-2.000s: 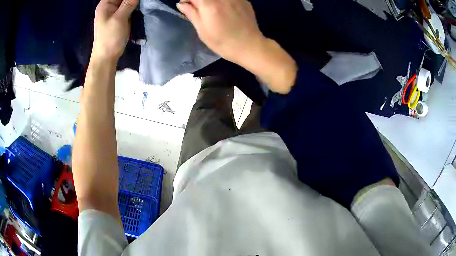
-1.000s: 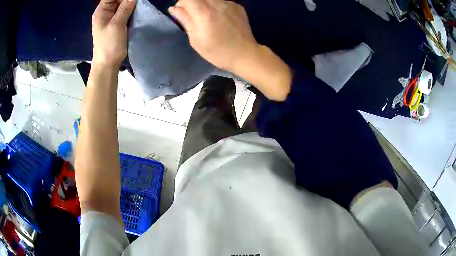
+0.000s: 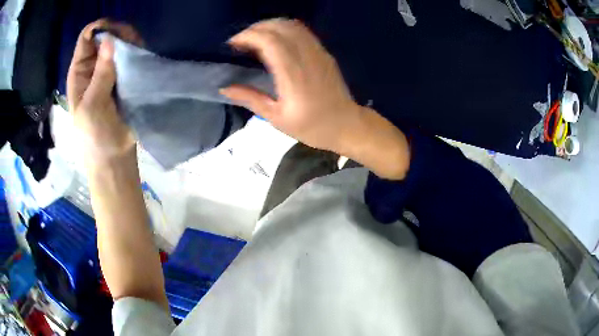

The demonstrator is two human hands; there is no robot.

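A garment piece (image 3: 167, 118), grey on the inner side with a dark edge, hangs in folds between my hands at the upper left. My left hand (image 3: 98, 85) grips its upper left corner between thumb and fingers. My right hand (image 3: 302, 85) is at the piece's right end, blurred, with thumb and fingers apart around the grey cloth; I cannot tell whether they touch it. No needle or thread can be made out.
Dark navy cloth (image 3: 433, 79) covers the table. Red and yellow handled snips (image 3: 557, 125) lie by white rolls (image 3: 570, 107) at the right. Pale scraps (image 3: 406, 12) lie at the top. Blue baskets (image 3: 203, 259) stand on the white floor, lower left.
My left hand has moved left and down with the garment piece, now more folded. My right hand has opened from a pinch and moved slightly down and right. The view has shifted.
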